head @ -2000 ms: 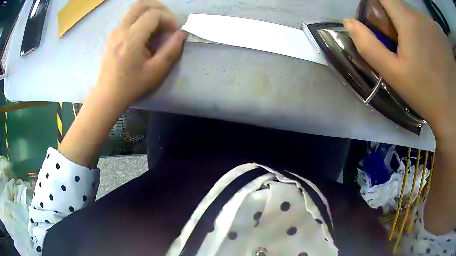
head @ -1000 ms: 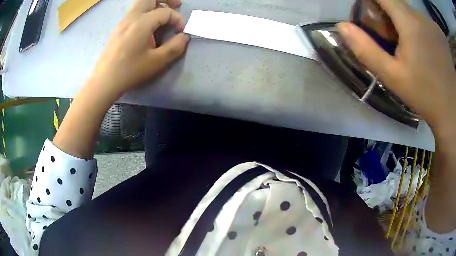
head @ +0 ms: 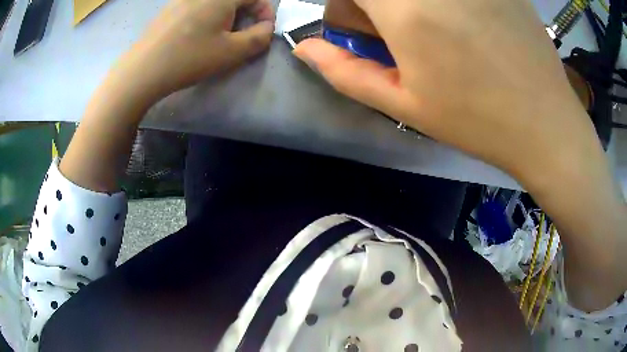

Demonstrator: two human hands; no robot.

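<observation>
A white fabric band [head: 297, 14] lies flat on the pale grey table, and only its left end shows. My left hand [head: 220, 38] is at that end with thumb and fingertips drawn together; whether cloth is pinched between them cannot be told. My right hand [head: 440, 62] is closed on the steam iron [head: 361, 45], whose blue part shows under my palm. The iron's tip is close to my left fingertips, over the band. My hand and forearm hide most of the iron and the rest of the band.
The grey table's [head: 295, 117] rounded front edge runs across my lap. A mustard-brown card piece [head: 86, 8] and a flat dark rectangle [head: 33, 29] lie at upper left. A metal spring [head: 569, 19] and dark cords are at upper right. White and blue scraps [head: 498, 223] sit below right.
My right hand and the iron have moved left along the band, from its right part to near its left end. My left hand remains at the left end. The view has shifted slightly.
</observation>
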